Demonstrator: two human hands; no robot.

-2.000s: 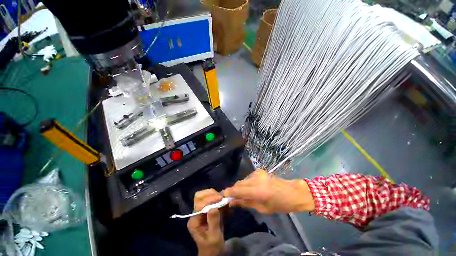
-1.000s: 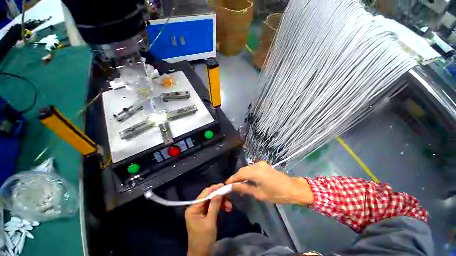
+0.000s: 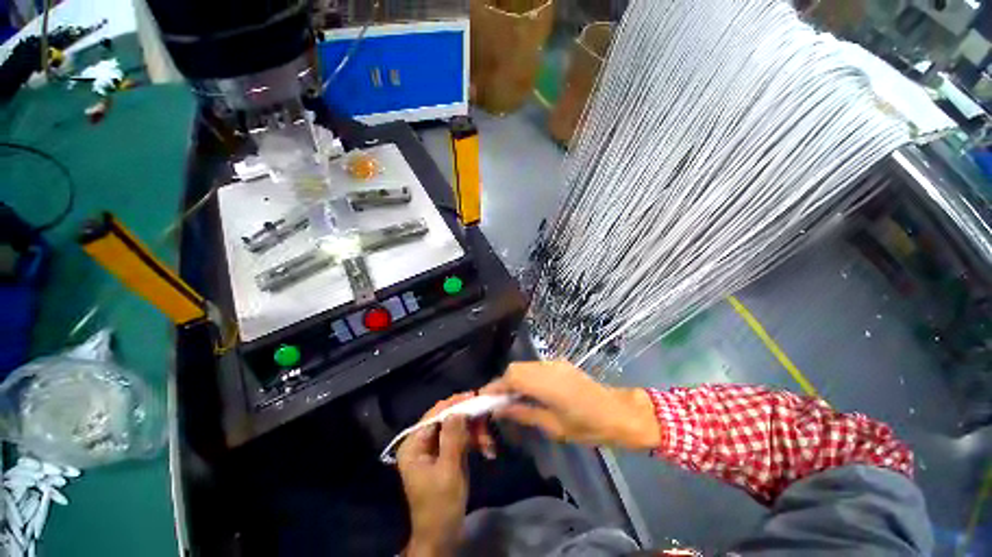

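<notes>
A slim white housing on a white cord is held between my two hands, low in the centre of the view, in front of the press. My left hand pinches its left part between thumb and fingers. My right hand holds its right end, with the fingertips partly hiding it. The cord's short tail curves down to the left over my left fingers. Whether the shell is fully closed cannot be told.
The welding press's white plate carries clamp bars behind green and red buttons. Yellow-black posts flank it. White cords hang at right. At left, the green bench holds a clear bag and loose white shells.
Both hands stay together on the white housing. The short tail, stretched out to the left a second ago, now curls close beside my left hand. The view has shifted slightly.
</notes>
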